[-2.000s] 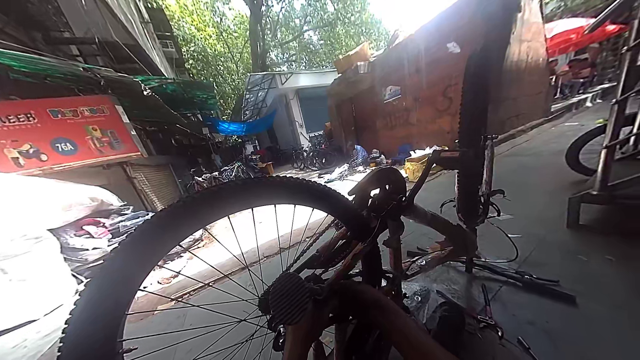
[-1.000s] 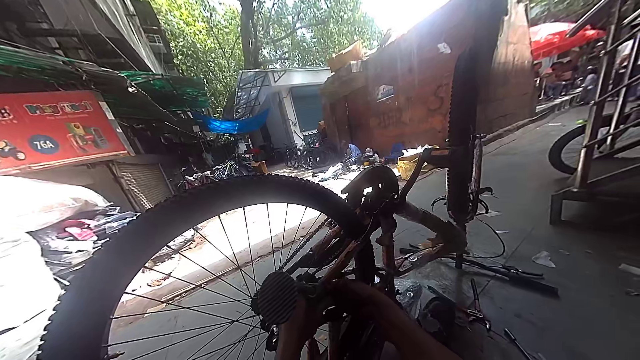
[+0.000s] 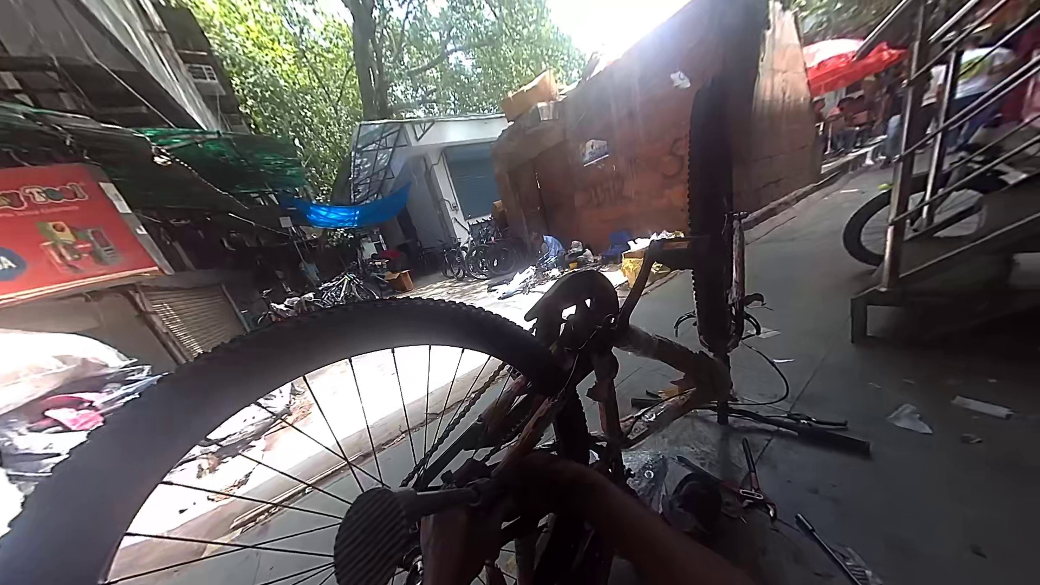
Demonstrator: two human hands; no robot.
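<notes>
An upside-down bicycle (image 3: 666, 349) stands before me, its large knobby-tyred wheel (image 3: 325, 329) nearest and its other wheel (image 3: 711, 203) upright beyond. My right hand (image 3: 540, 479) reaches in from the lower right to the dark frame near the near wheel's hub. Below and left of it is my left hand (image 3: 459, 532), close beside a dark round ribbed object (image 3: 374, 536) on a short shaft. Shadow hides the fingers of both hands, so I cannot tell what either grips. The chain (image 3: 459, 418) runs up towards the chainring area.
Hand tools (image 3: 751, 475) and a rod-like tool (image 3: 829, 548) lie on the paving at right, near clear plastic. The handlebar (image 3: 812, 431) rests on the ground. Metal stairs (image 3: 902, 203) and another bicycle's wheel (image 3: 873, 223) stand at right. White sacks (image 3: 57, 366) are at left.
The round ribbed object has moved left and down against the spokes, and its short shaft now shows beside my hands. My right arm stays reaching in from the lower right.
</notes>
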